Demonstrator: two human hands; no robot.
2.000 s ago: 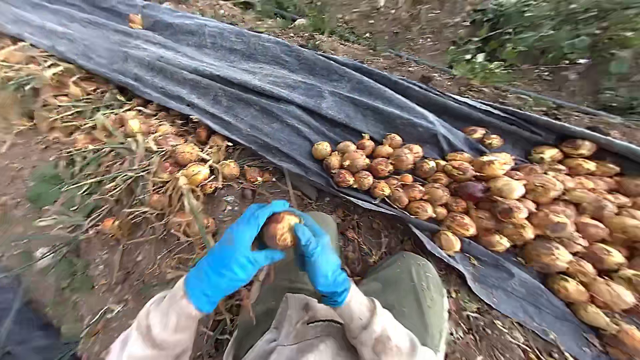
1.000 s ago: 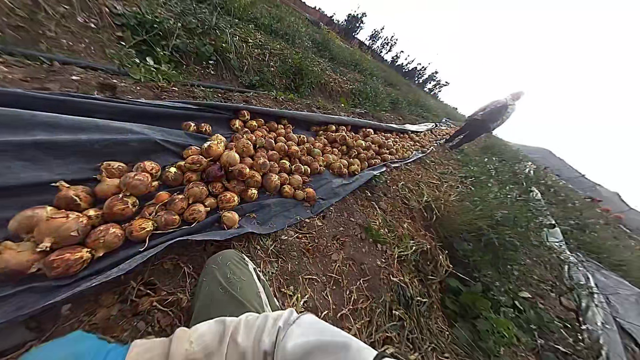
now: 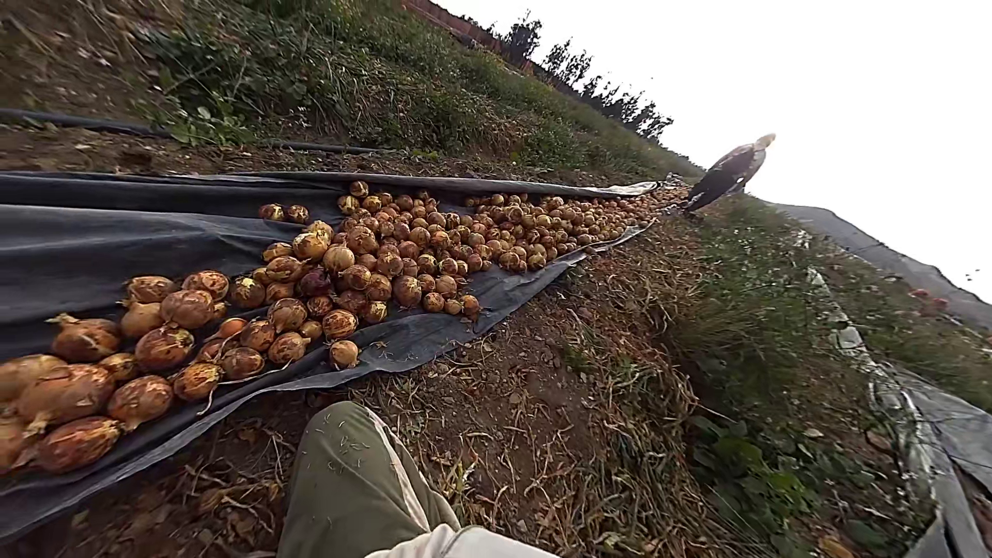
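Note:
Neither of my hands shows now; only a pale sleeve [image 3: 461, 544] appears at the bottom edge, over my green-trousered knee [image 3: 353, 480]. Many yellow-brown onions [image 3: 407, 291] lie heaped along a dark fabric sheet [image 3: 139, 236], which runs from the lower left toward the upper right. Among them is a darker, purplish onion [image 3: 315, 282]. One onion [image 3: 343, 354] rests near the sheet's front edge, beside bare soil.
A person [image 3: 725, 177] in dark clothing is at the sheet's far end. Dry stalks [image 3: 620, 449] litter the soil right of my knee. A dark hose [image 3: 85, 122] runs behind the sheet. Weeds and a pale plastic strip [image 3: 860, 349] lie farther right.
The view has swung far to the right along the sheet. Two seconds ago both blue-gloved hands were around an onion; one second ago part of a blue glove showed at lower left. Now neither shows.

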